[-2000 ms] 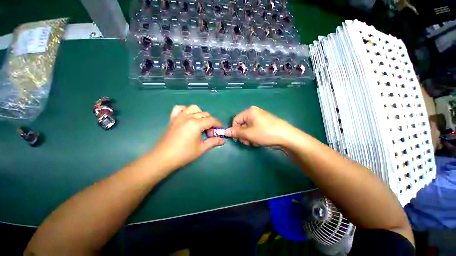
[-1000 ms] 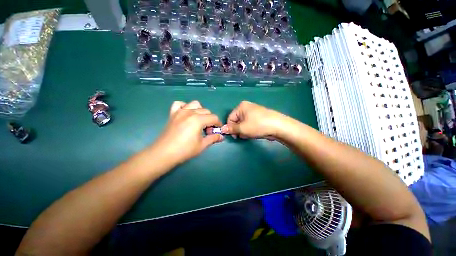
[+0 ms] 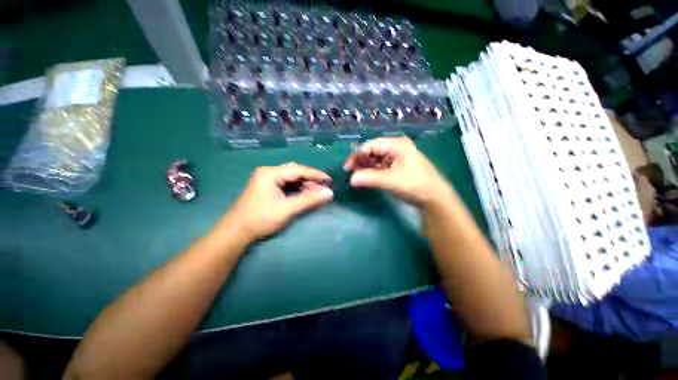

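Note:
My left hand is in front of me over the green bench, thumb and fingers pinched around a small dark module, mostly hidden by the fingers. My right hand is just right of it, apart from it, with fingers curled. Something dark reddish shows between its fingers, but blur hides whether it is a held part. A small coppery-silver cluster of modules lies left of my hands. A separate dark piece lies farther left.
A clear blister tray with rows of dark modules stands behind my hands. A tall stack of white parts trays is at right. A clear bag of brass-coloured parts lies at left. A grey metal frame stands behind. A blue object is below the edge.
My right hand has moved up and away from the module in my left hand; the two were together before. The white piece at the fingertips no longer shows. The camera view has shifted.

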